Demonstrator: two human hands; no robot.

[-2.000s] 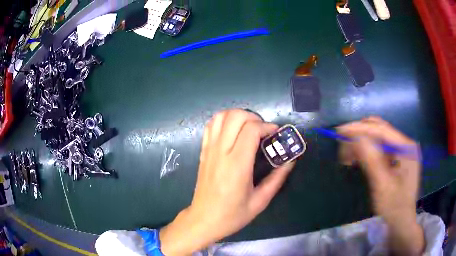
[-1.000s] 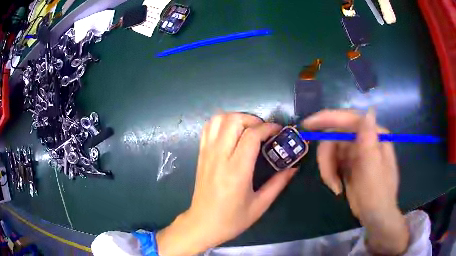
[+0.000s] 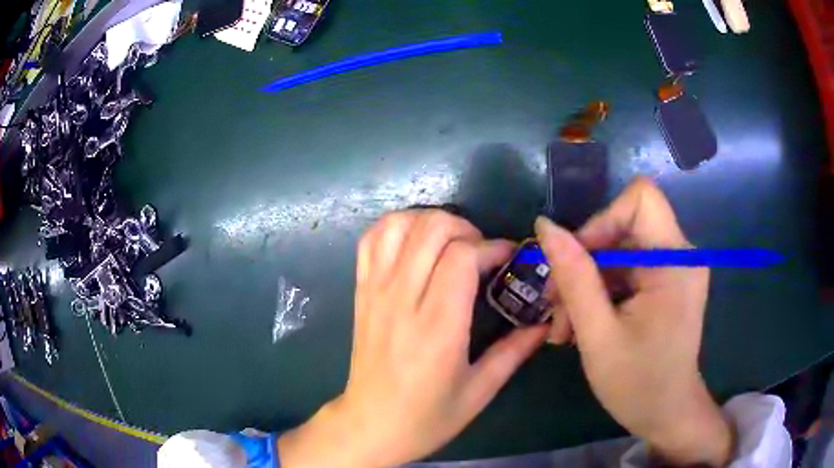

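Observation:
My left hand (image 3: 416, 329) holds a small open watch case (image 3: 519, 294) between thumb and fingers, its inner parts facing up. My right hand (image 3: 636, 320) grips a bright blue plastic stick (image 3: 686, 259). The stick's left end lies over the upper part of the case, and my right fingertips cover the case's right side. Whether the stick touches the parts inside cannot be told. A display screen (image 3: 577, 178) with an orange flex cable lies on the mat just above my right hand.
Two more display screens (image 3: 688, 131) lie at upper right, near a cream-white tool (image 3: 734, 15) and a red tray (image 3: 816, 55). Another blue stick (image 3: 384, 60) lies at the back. Spring clamps (image 3: 78, 174) are heaped at left. Clear plastic scrap (image 3: 290, 311) lies left of my left hand.
My right hand has moved left to the watch case, bringing the blue stick's end over it. My left hand still holds the case. The view has shifted slightly.

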